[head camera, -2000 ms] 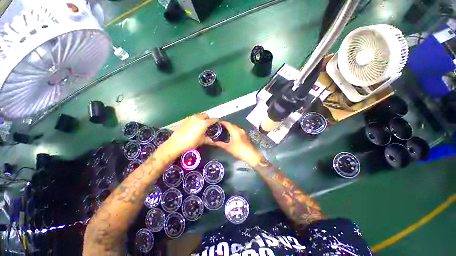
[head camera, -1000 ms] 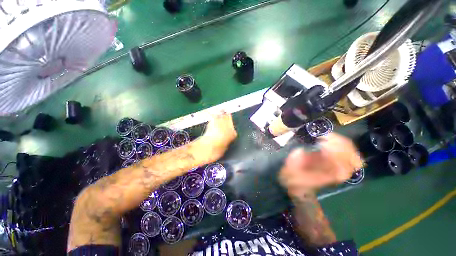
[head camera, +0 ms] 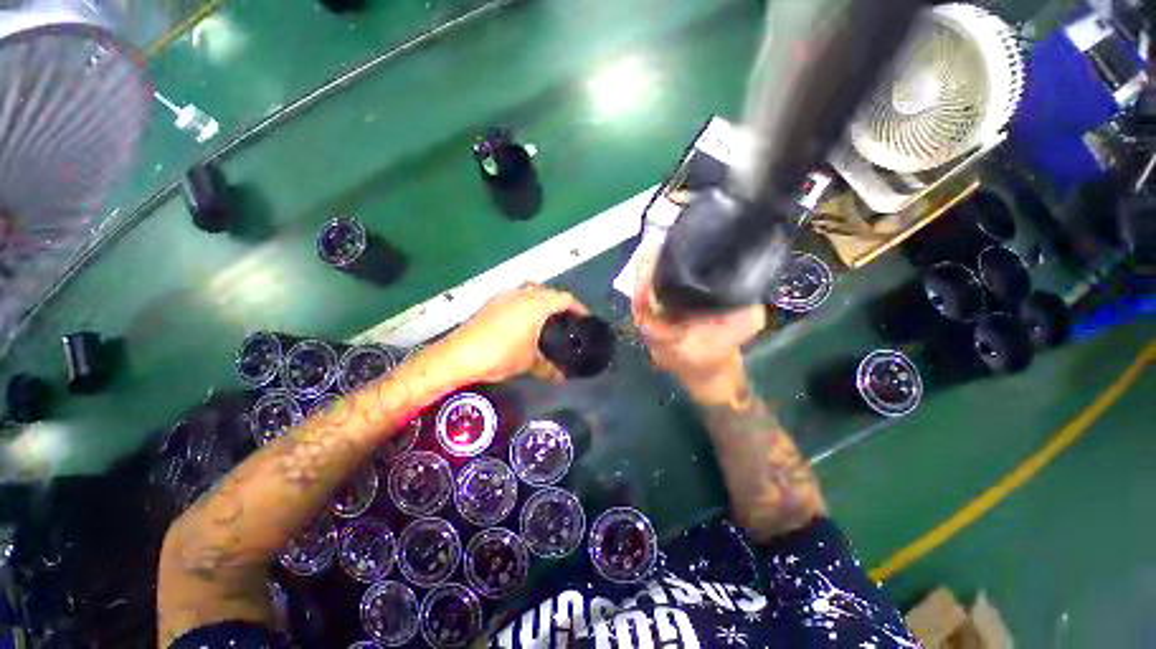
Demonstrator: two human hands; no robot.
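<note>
My left hand (head camera: pixel 513 335) holds a black cylindrical unit (head camera: pixel 579 345), its dark end facing up. My right hand (head camera: pixel 700 340) is wrapped around the lower part of the thick black power screwdriver (head camera: pixel 723 247), which is large and blurred near the camera. The driver is to the right of the held unit, apart from it. Standing units (head camera: pixel 487 491) with clear rims are grouped below and beside my left forearm. One lit unit (head camera: pixel 467 425) glows red among them. The screwdriver tip and any screws are hidden or too small to tell.
Loose units (head camera: pixel 342 241) stand or lie on the green belt (head camera: pixel 418 152). A small fan (head camera: pixel 932 95) stands beyond the driver over a cardboard tray (head camera: pixel 919 232). Dark cups (head camera: pixel 1003 342) and a single unit (head camera: pixel 889 383) are at right. A large fan (head camera: pixel 64 140) fills the upper left.
My right hand has moved from the blurred spot at right onto the screwdriver. My left hand now visibly holds a dark-ended unit. Belt units have shifted left in view, and the red-lit unit shows again.
</note>
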